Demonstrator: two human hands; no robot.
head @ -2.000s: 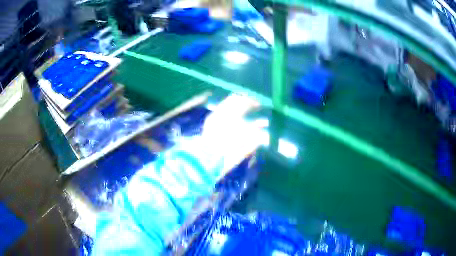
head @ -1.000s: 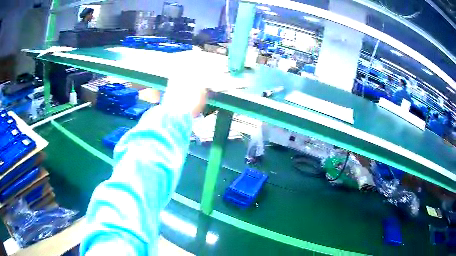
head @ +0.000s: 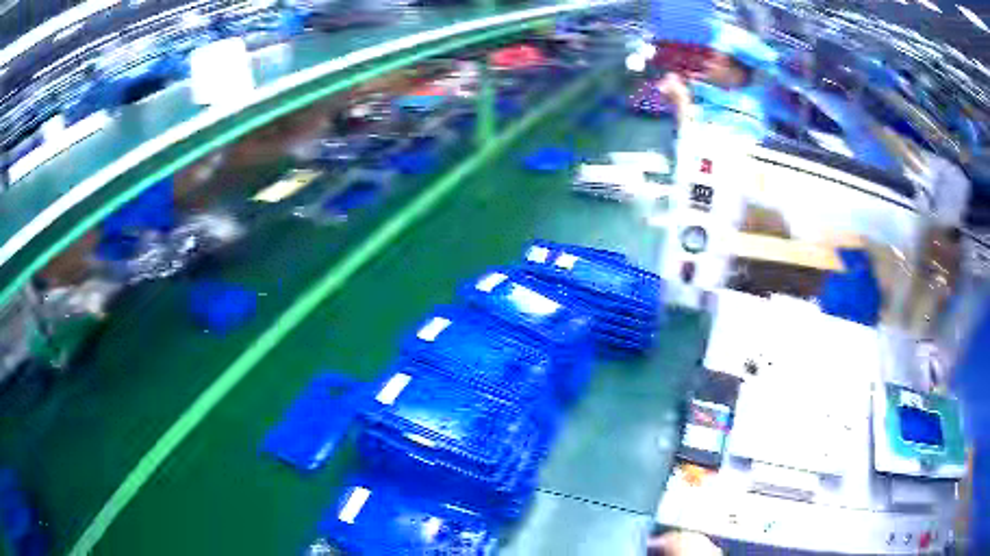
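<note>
Several stacks of blue plastic housings (head: 467, 364), many with white labels, stand in a row beside the white machine. A white-topped machine (head: 803, 380) fills the right side, with a teal-framed control panel (head: 921, 429) and a red button on its front edge. What looks like my right hand (head: 689, 546) shows only as a small blurred piece at the bottom edge, by the machine's near corner. Its fingers and anything in it are cut off. My left hand is out of the picture.
A grey-green bench surface (head: 613, 456) lies between the stacks and machine. Single blue housings (head: 313, 421) lie left of the stacks near a light-green line. A green-edged ledge (head: 261, 92) curves across the upper left. A blurred person in light blue (head: 738, 92) is at the far end.
The view has swung right from the tan sheets and the ledge to the blue stacks and machine. The outstretched light-blue sleeve and hand have left the middle of the picture.
</note>
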